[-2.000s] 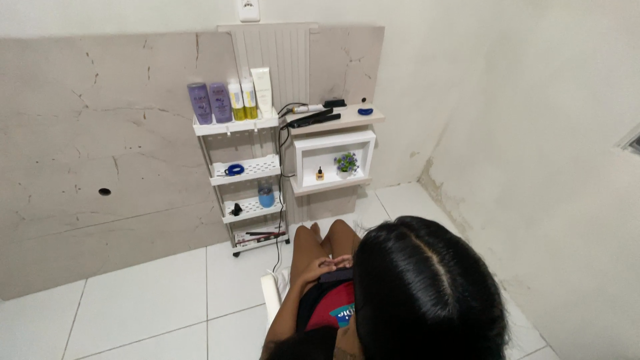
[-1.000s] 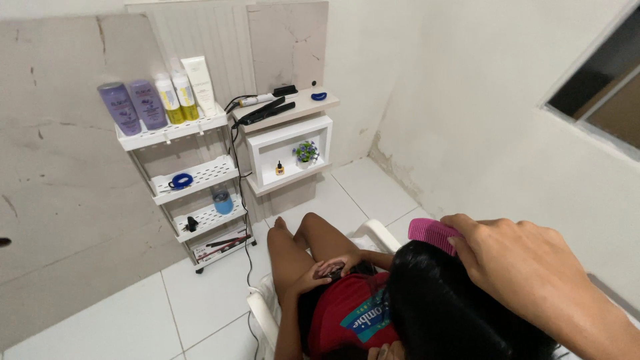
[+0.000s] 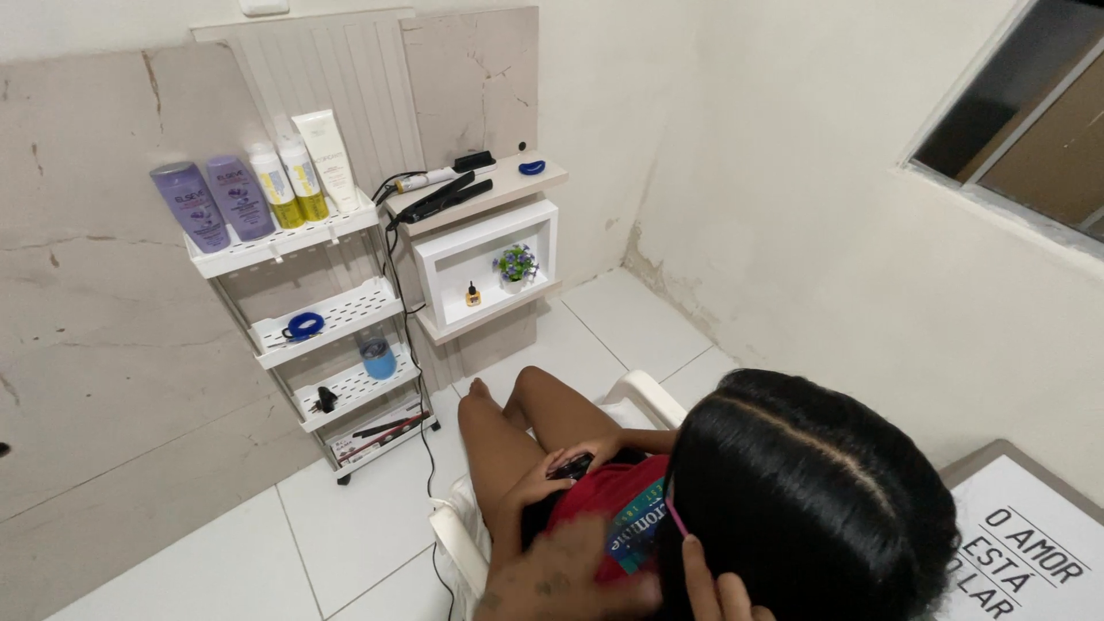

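A seated person's dark hair, parted along the top, fills the lower right. My right hand is at the hair's left side, its fingers on a thin pink comb that lies against the strands. Blurred by motion, my left hand is in front of the person's red shirt, just left of the hair; nothing shows in it, and how its fingers stand is unclear. The seated person's own hands hold a small dark object in the lap.
A white plastic armchair holds the person. Ahead stands a white rolling cart with bottles and a tube. Beside it, a wall shelf bears a black flat iron, a hot brush and a cord hanging down. A lettered board is at the right.
My right hand, with the pink comb, has moved from the far side of the hair to its near left side. My left hand has come forward in front of the red shirt.
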